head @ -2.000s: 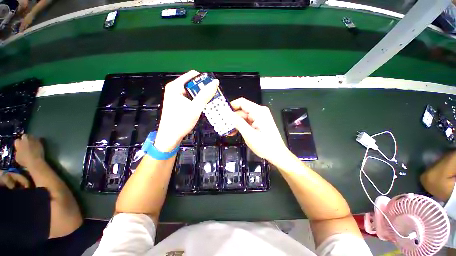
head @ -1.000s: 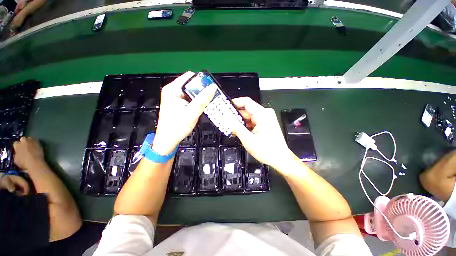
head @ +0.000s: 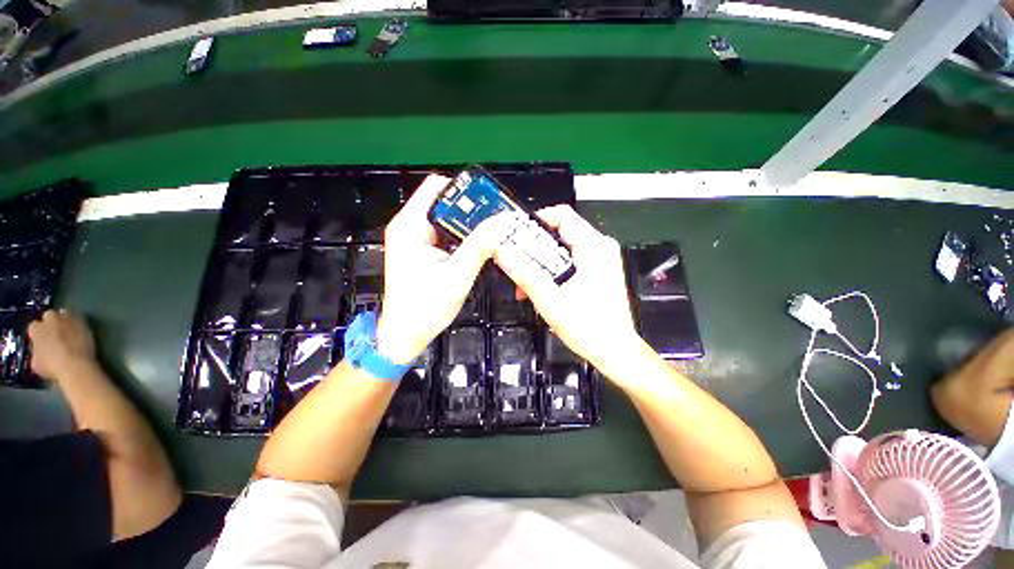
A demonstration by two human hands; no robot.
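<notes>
A part-built phone [head: 473, 200] is held tilted above the black tray, its blue circuit board face up at the top end and a pale keypad area at the lower end. My left hand [head: 431, 265] grips its left side, thumb across the middle. My right hand [head: 573, 278] grips its lower right side, thumb also near the middle. The blister tray [head: 267, 200] lies below my hands, with black phone housings [head: 464, 372] in its front pockets. My forearms and hands hide part of the tray.
A black smartphone [head: 667, 300] lies right of the tray. A white charger with cable [head: 815, 312] and a pink fan [head: 923, 500] are at the right. Scattered phones [head: 330, 36] lie on the green conveyor behind a white rail. Other people's arms [head: 111, 400] are at left and right.
Both hands have shifted slightly; the left moved right and the thumbs now meet near the phone's middle. More of the blue board shows. The phones on the conveyor have moved left.
</notes>
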